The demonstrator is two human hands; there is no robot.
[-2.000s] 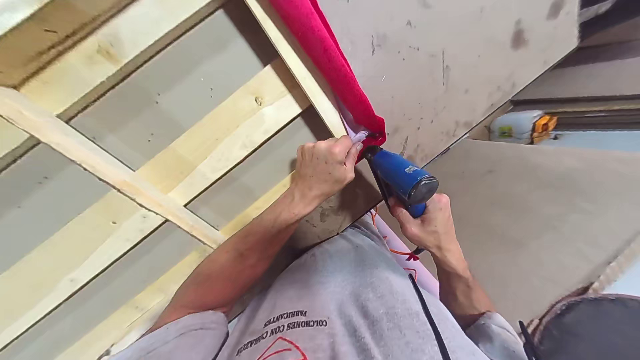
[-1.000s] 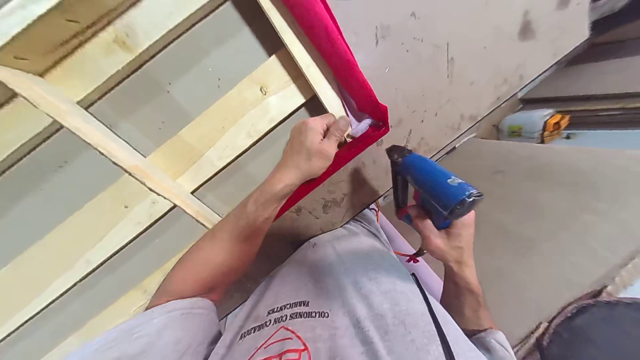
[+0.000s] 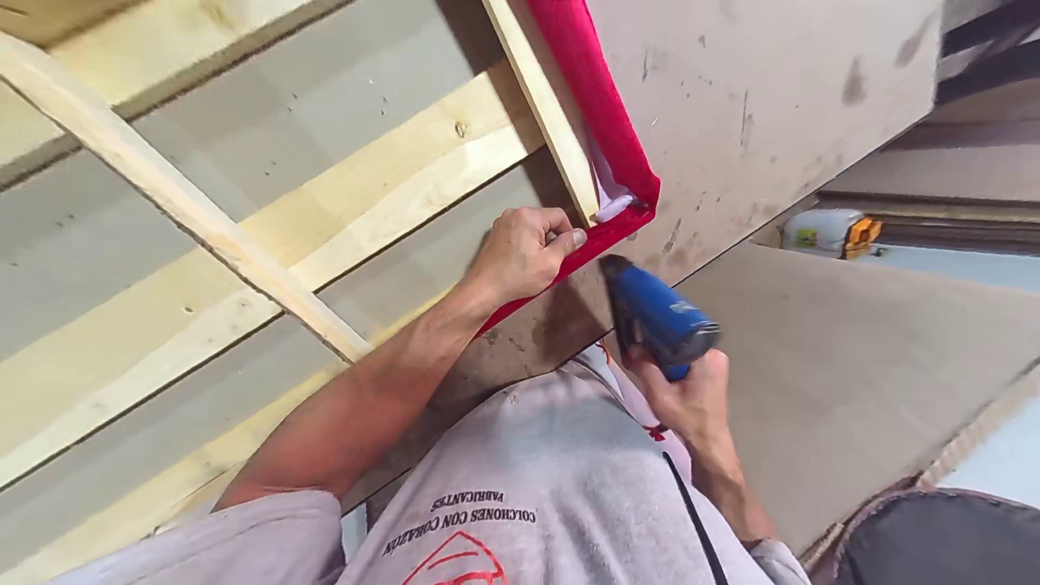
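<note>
Red fabric [image 3: 605,89] wraps the edge and corner of a wooden frame [image 3: 540,97]. My left hand [image 3: 532,248] pinches the fabric on the near edge, just left of the corner, with thumb and fingers. White material [image 3: 611,199] shows inside the corner, beside the end of a thin wooden slat. My right hand [image 3: 682,386] holds a blue pneumatic staple gun [image 3: 662,313] by its handle. The gun's black nose is a little to the right of the red edge and apart from it.
Wooden slats [image 3: 203,211] cross the frame at left. Beneath the frame lies a stained board tabletop [image 3: 780,97]. At right, a translucent plastic container with an orange part [image 3: 821,231] stands behind a brown sheet [image 3: 877,341]. A dark rounded object [image 3: 942,540] is at bottom right.
The staple gun was at the corner two seconds ago, then moved away to the right; now its nose is nearer the near edge. My left hand has shifted from the corner onto the near edge's fabric.
</note>
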